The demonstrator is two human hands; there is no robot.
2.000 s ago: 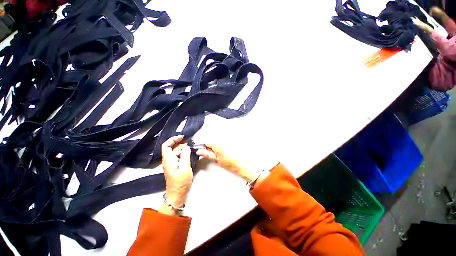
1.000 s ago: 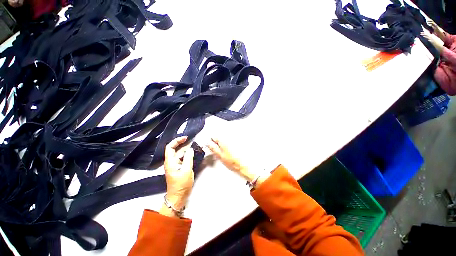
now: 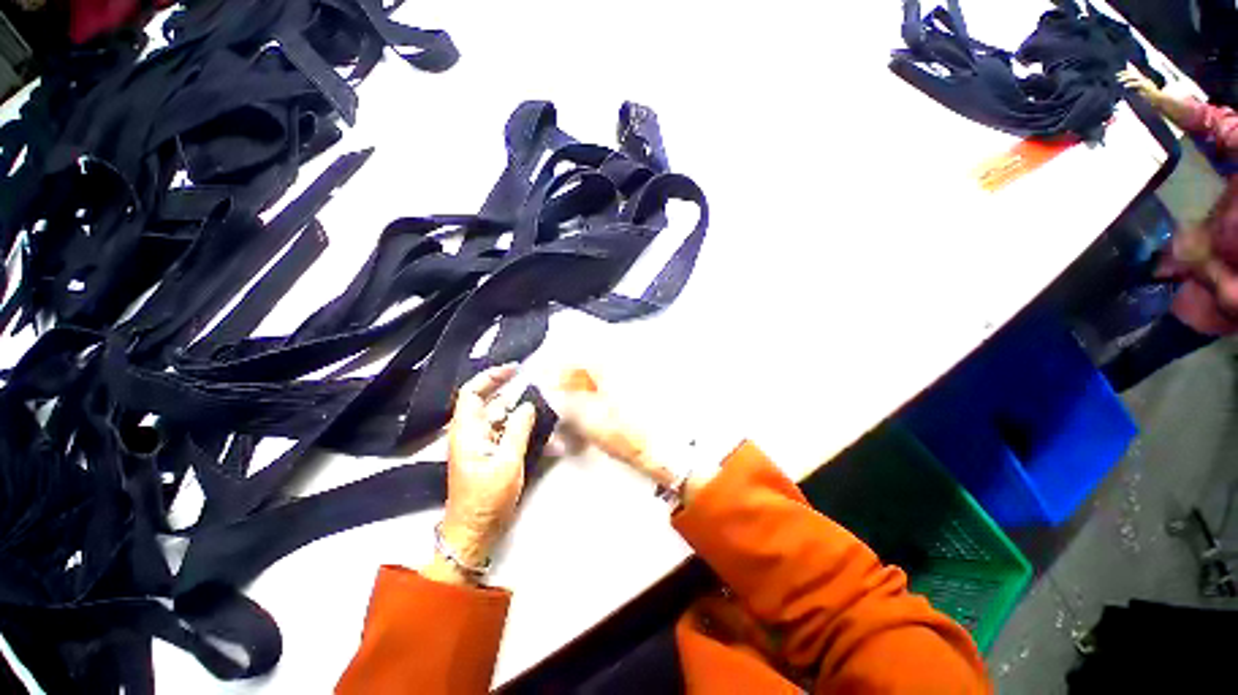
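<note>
My left hand [image 3: 486, 455] holds the end of a dark waistband strip [image 3: 540, 414] between its fingers, low in the middle of the view. The strip runs left from the hand across the white table [image 3: 815, 204]. My right hand [image 3: 595, 418] is just right of the strip end and blurred; whether it holds a small tool cannot be told. Looped dark strips [image 3: 543, 272] lie beyond my hands, joined at the left to a large dark tangle [image 3: 82, 502].
At the far right lie more dark strips [image 3: 1032, 88] and an orange-red flat item [image 3: 1021, 160], beside another person's hand [image 3: 1154, 92] and pink sleeve. Below the table's right edge stand a blue bin [image 3: 1045, 421] and a green crate [image 3: 984, 557]. Scraps litter the floor.
My right hand has drawn slightly away from the strip end and is now blurred. My left hand keeps its hold. The other person's arm at the far right has shifted.
</note>
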